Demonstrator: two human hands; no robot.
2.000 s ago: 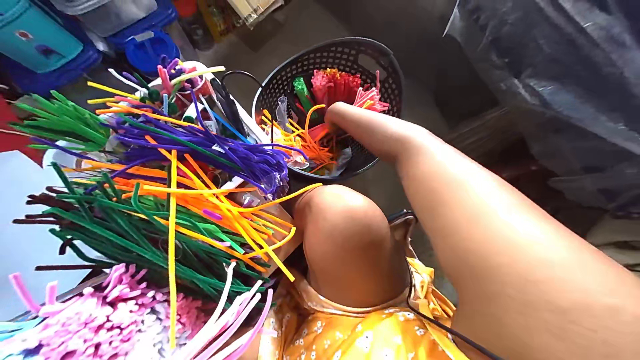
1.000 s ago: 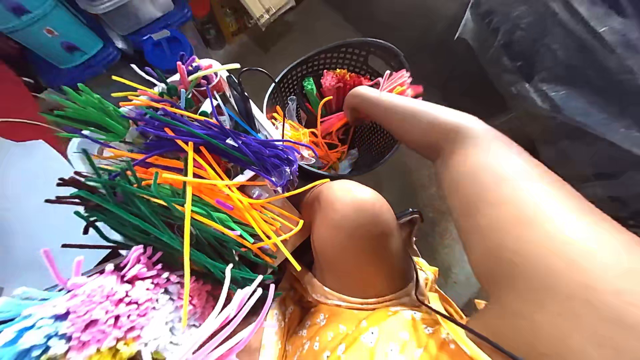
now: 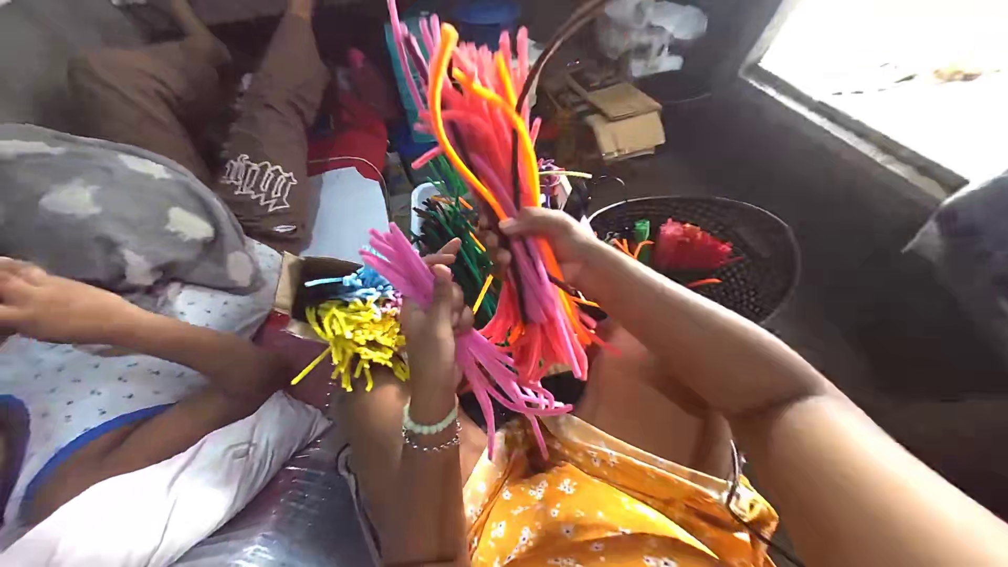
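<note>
My left hand (image 3: 439, 319), with bracelets at the wrist, grips a bunch of pink pipe cleaners (image 3: 504, 378) around the middle. Up and to the right of it, my right hand (image 3: 551, 240) is closed around a thicker bunch of red, pink, orange and a few dark pipe cleaners (image 3: 488, 118), held roughly upright. Yellow pipe cleaners (image 3: 358, 335) and light blue pipe cleaners (image 3: 366, 283) stand in a cardboard box left of my left hand. Dark green pipe cleaners (image 3: 453, 236) are partly hidden behind both hands.
A black perforated basket (image 3: 776, 276) at the right holds a red bundle (image 3: 689, 246) and some green and orange pieces. Another person's arm (image 3: 134, 323) rests at the left, near a white pillow (image 3: 236, 465). Flat cardboard pieces (image 3: 626, 130) lie on the floor farther back.
My right hand has come out of the basket and now holds the mixed bunch above my lap. My left hand, now in sight, holds pink pipe cleaners. The view has shifted widely.
</note>
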